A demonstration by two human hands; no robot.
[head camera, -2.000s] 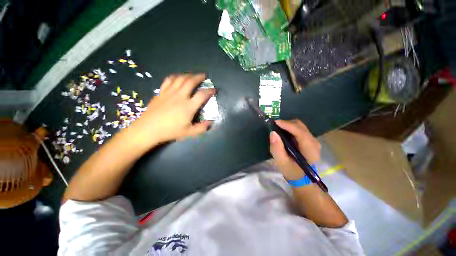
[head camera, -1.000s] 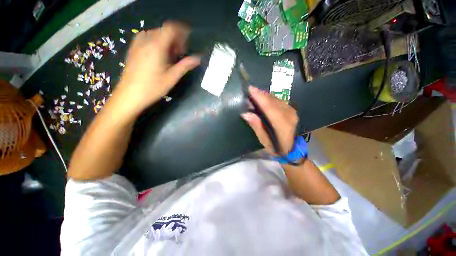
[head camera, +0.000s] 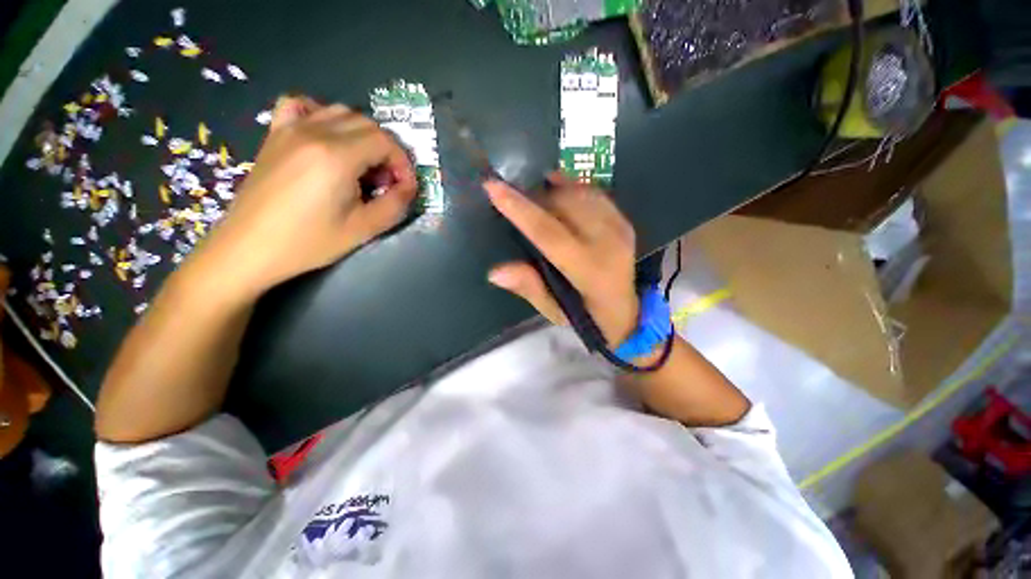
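A small green and white circuit board (head camera: pixel 423 138) lies on the dark bench mat in front of me. My left hand (head camera: pixel 322 187) is at its left edge, fingers curled and thumb and fingertips together; whether they pinch a small part is unclear. My right hand (head camera: pixel 588 243) grips a black soldering iron (head camera: pixel 556 283), its thin blurred tip pointing up-left, just right of the board. A second board (head camera: pixel 589 113) lies to the right, beyond my right hand. Small white and yellow components (head camera: pixel 204 187) are scattered left of my left hand.
A board pile (head camera: pixel 554 14) is cut off at the top. Beside it are a tray of dark grainy matter (head camera: pixel 735 45) and a round holder with a silvery tangle (head camera: pixel 887 85). An open cardboard box (head camera: pixel 791 283) stands below the bench edge at right.
My left hand has come down from the upper left to the board, its fingers now curled. The board is turned more upright. The view has shifted, and the iron still points at the board's side.
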